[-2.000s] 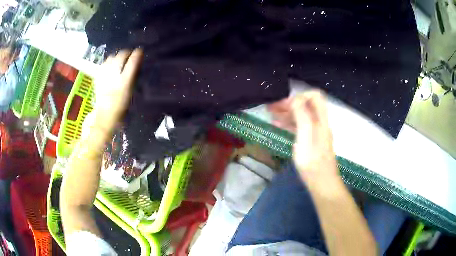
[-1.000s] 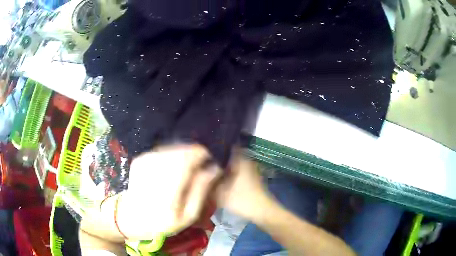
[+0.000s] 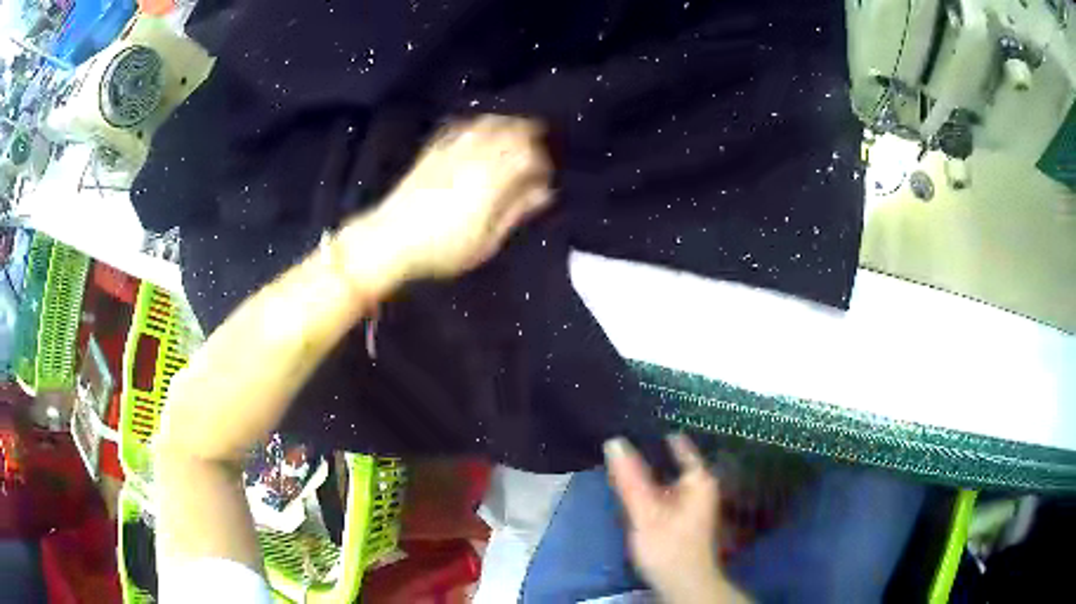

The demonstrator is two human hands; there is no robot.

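Note:
A large black garment with white flecks (image 3: 708,153) is spread over the white table (image 3: 944,342) and hangs over its green edge towards the lap. My left hand (image 3: 472,201) is on top of the garment near its middle, blurred, fingers curled; whether it pinches cloth cannot be told. My right hand (image 3: 667,496) is below the table edge at the garment's lower hem, thumb and fingers apart, slightly blurred. It appears to hold nothing.
The sewing machine (image 3: 932,118) stands at the right. A neighbouring machine's vented end (image 3: 132,85) is at upper left. Lime-green baskets (image 3: 375,519) with patterned cloth (image 3: 283,472) stand at lower left. The green ruler-marked edge (image 3: 826,425) crosses the lower right.
My hands were together at the garment's lower part. My left hand has moved up onto the cloth, my right down and right. The hanging part now spreads wider and lower.

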